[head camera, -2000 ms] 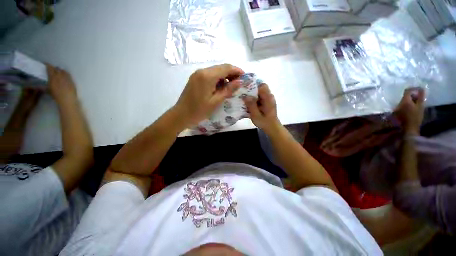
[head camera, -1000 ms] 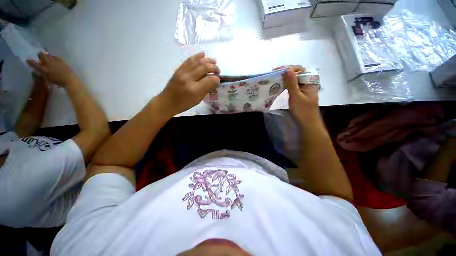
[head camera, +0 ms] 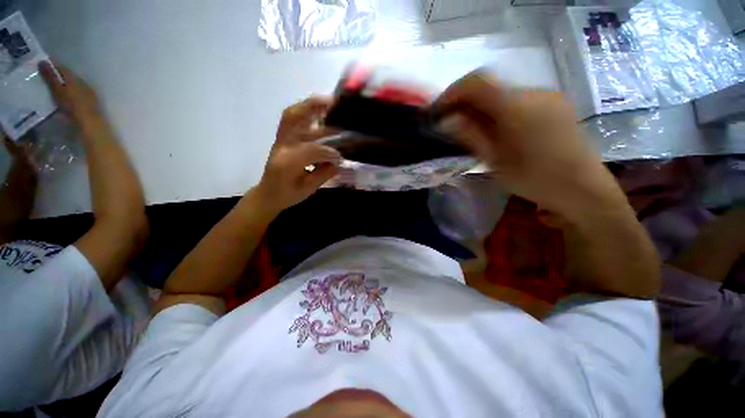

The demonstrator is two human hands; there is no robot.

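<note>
A white fabric pouch with a small colourful pattern (head camera: 404,175) lies along the table's near edge, its long opening dark. My left hand (head camera: 298,155) holds the pouch at its left end. My right hand (head camera: 482,118) is blurred and grips a flat dark thing, probably a smartphone (head camera: 380,114), with red and pink on its upper face. The dark thing is above the pouch's opening; whether part of it is inside I cannot tell.
Clear plastic (head camera: 317,23) lies flat beyond my hands. At right are a white carton (head camera: 608,69) and loose clear film (head camera: 686,53). At left, another person's hand (head camera: 75,94) holds a white carton (head camera: 23,77). Another person's sleeve (head camera: 702,286) is at right.
The pouch was closed up in both hands, then stretched out with its opening showing. Now my right hand holds the dark flat thing above it. The person at left now holds a carton.
</note>
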